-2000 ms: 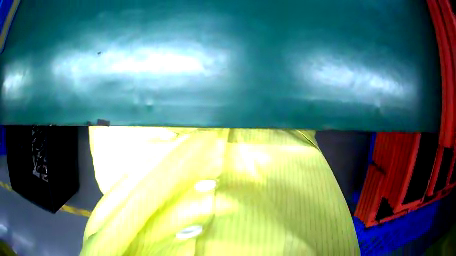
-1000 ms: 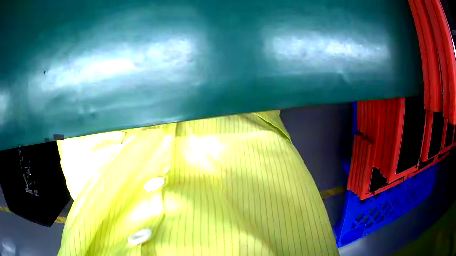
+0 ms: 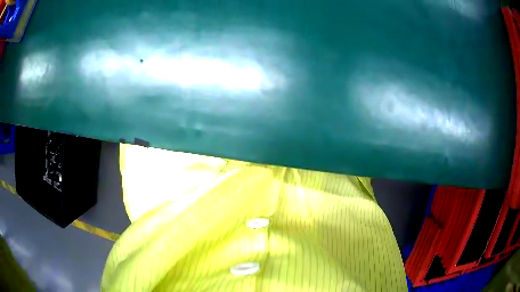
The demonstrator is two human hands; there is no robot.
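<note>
No hand is in view; both my left hand and my right hand are outside the picture. Nearest in front of me is the shiny green mat (image 3: pixel 308 114) on the bench, with bright light reflections and a tiny dark speck at its left part. Its front edge runs across the picture just above my yellow striped smock (image 3: pixel 325 234). No display panel shows on the visible part of the mat.
Orange-red foam trays (image 3: pixel 447 228) stand low at the right on a blue crate (image 3: pixel 467 280); more rise along the bench's right edge. A black bin (image 3: pixel 60 171) with small pieces stands on the floor at left. A blue object (image 3: pixel 20 20) is cut off at the upper left.
The view swung right and then back left, so the bench edge now slopes down to the right. The blue object at the upper left shows more. No hand has come into view.
</note>
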